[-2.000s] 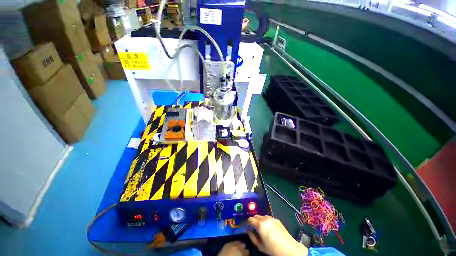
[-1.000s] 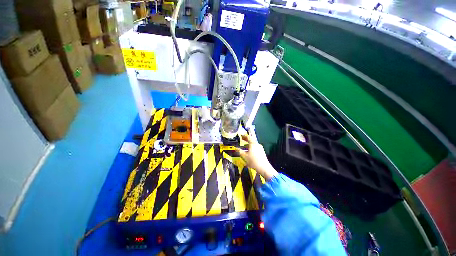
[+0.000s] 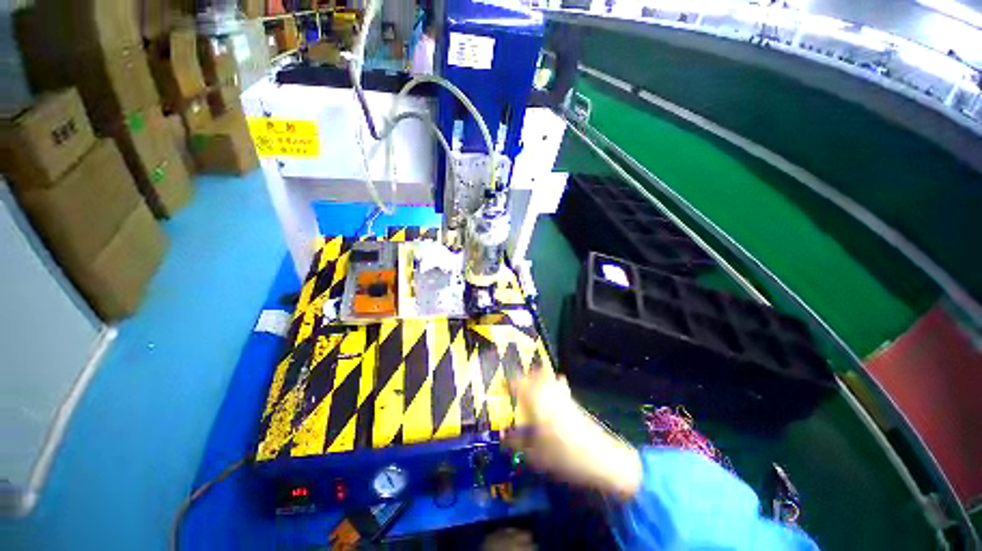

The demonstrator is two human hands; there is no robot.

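Note:
My right hand (image 3: 555,427) is blurred over the right front edge of the hazard-striped base (image 3: 393,377), by the start buttons. I cannot tell whether it holds anything. A small part of my left hand (image 3: 508,538) shows at the bottom edge; its fingers are unclear. The silver press head (image 3: 487,242) stands low over the right end of the pale fixture plate (image 3: 431,296), above the black fixture nest (image 3: 480,300). Whether a workpiece lies in the nest is hidden. An orange block (image 3: 375,293) sits on the left part of the fixture.
Black compartment trays (image 3: 689,323) stand right of the press, with a small shiny item in the nearer one's corner pocket. Tangled wires (image 3: 678,428) and loose small parts (image 3: 785,497) lie nearer. A metal rail (image 3: 743,264) runs behind the trays. Cartons (image 3: 81,205) stand at left.
My right hand first went from the front panel to the nest under the press head, and now has come back to the base's front edge. The view has shifted.

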